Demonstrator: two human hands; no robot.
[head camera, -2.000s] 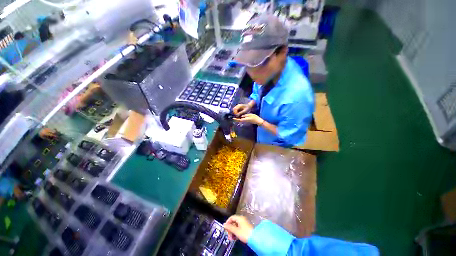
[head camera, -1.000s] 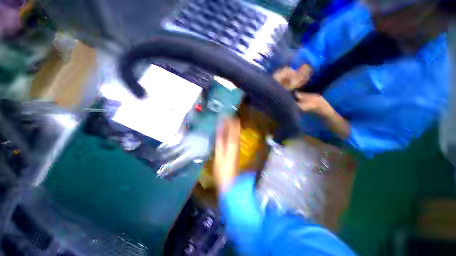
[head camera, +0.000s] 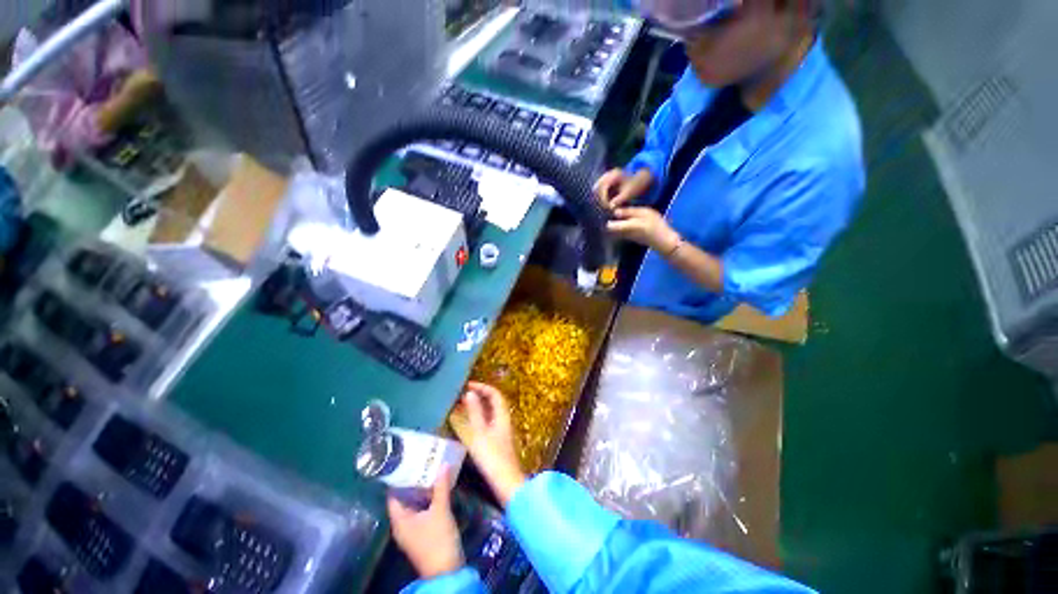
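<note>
My left hand (head camera: 427, 531) is at the bottom centre, shut around a white bottle (head camera: 420, 460) with a shiny round end facing left. The bottle is tilted on its side over the edge of the green bench. A small clear round piece (head camera: 374, 417) is just beyond that end. My right hand (head camera: 487, 432) is to the right of the bottle, over the near left side of a cardboard box (head camera: 599, 340) filled with small yellow pieces (head camera: 531, 369). Its fingers are bent, and I cannot tell whether they hold anything.
A black hose (head camera: 487, 137) arches over a white box (head camera: 406, 258). A black keypad handset (head camera: 400, 343) lies on the green bench (head camera: 273, 377). Clear trays of handsets (head camera: 238, 540) are left. A box of clear plastic (head camera: 667, 418) and a person in blue (head camera: 760, 174) are right.
The bottle, earlier standing by the white box, is now in my left hand, which has come into view. My right hand has moved back from its blurred reach across the bench edge.
</note>
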